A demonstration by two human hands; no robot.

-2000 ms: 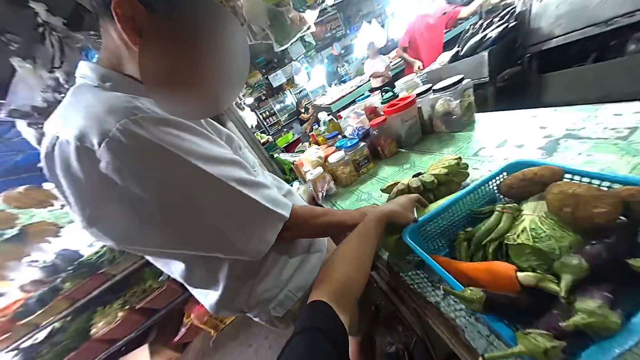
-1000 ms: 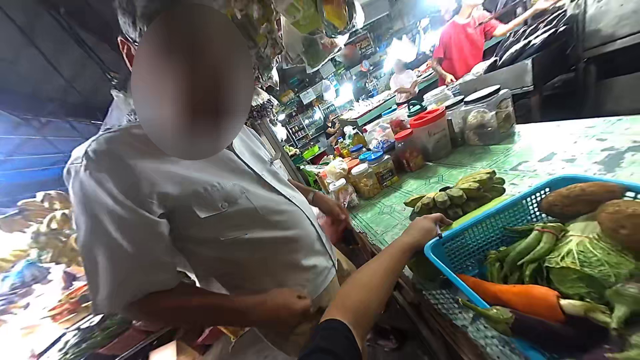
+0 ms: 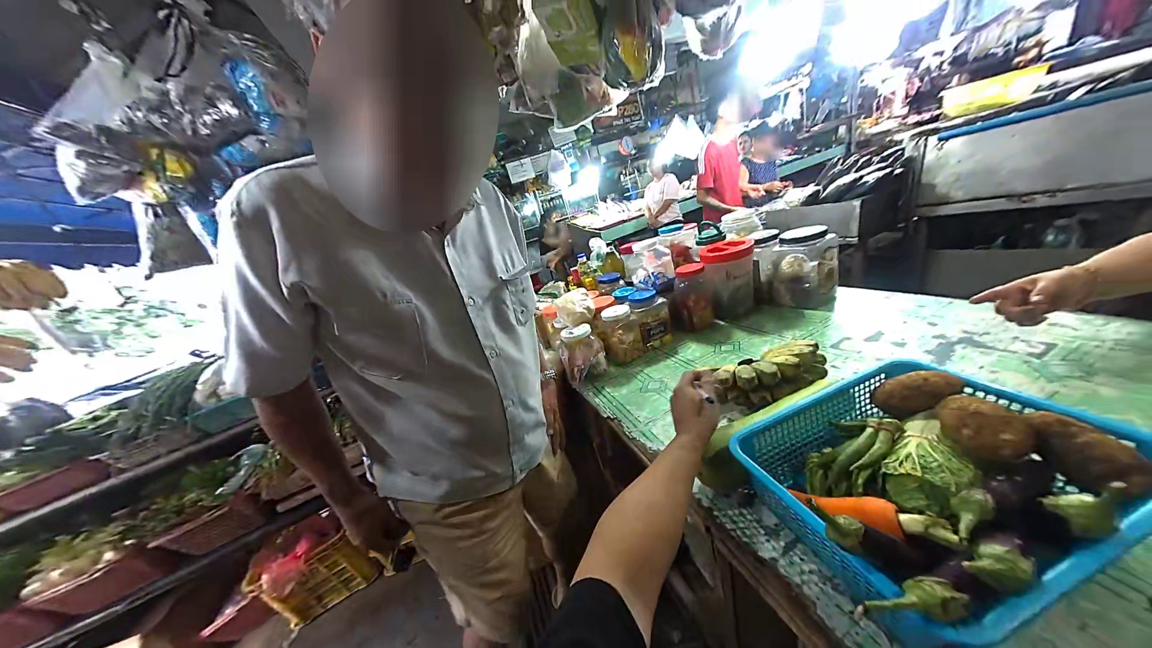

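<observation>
My left hand (image 3: 695, 407) reaches out from a black sleeve, with its fingers closed on a slim pen-like object (image 3: 706, 393). It is above the table's near edge, just left of a bunch of green bananas (image 3: 770, 371). A long pale green vegetable (image 3: 731, 443) lies below the bananas, along the side of a blue plastic basket (image 3: 785, 506). The basket holds a carrot (image 3: 855, 514), a leafy green head (image 3: 927, 463), green pods (image 3: 859, 453), several eggplants and large brown tubers (image 3: 985, 429). My right hand is not in view.
A person in a grey shirt (image 3: 423, 360) stands at left, beside shelves of produce. Lidded jars (image 3: 727, 274) line the far side of the green-covered table (image 3: 891, 328). Another person's hand (image 3: 1035, 295) points in from the right. More people stand at stalls behind.
The grey-shirted person's arm, earlier stretched to my left hand, now hangs down. My left hand has left the basket's rim, where it was a second ago. A pointing hand has appeared at right.
</observation>
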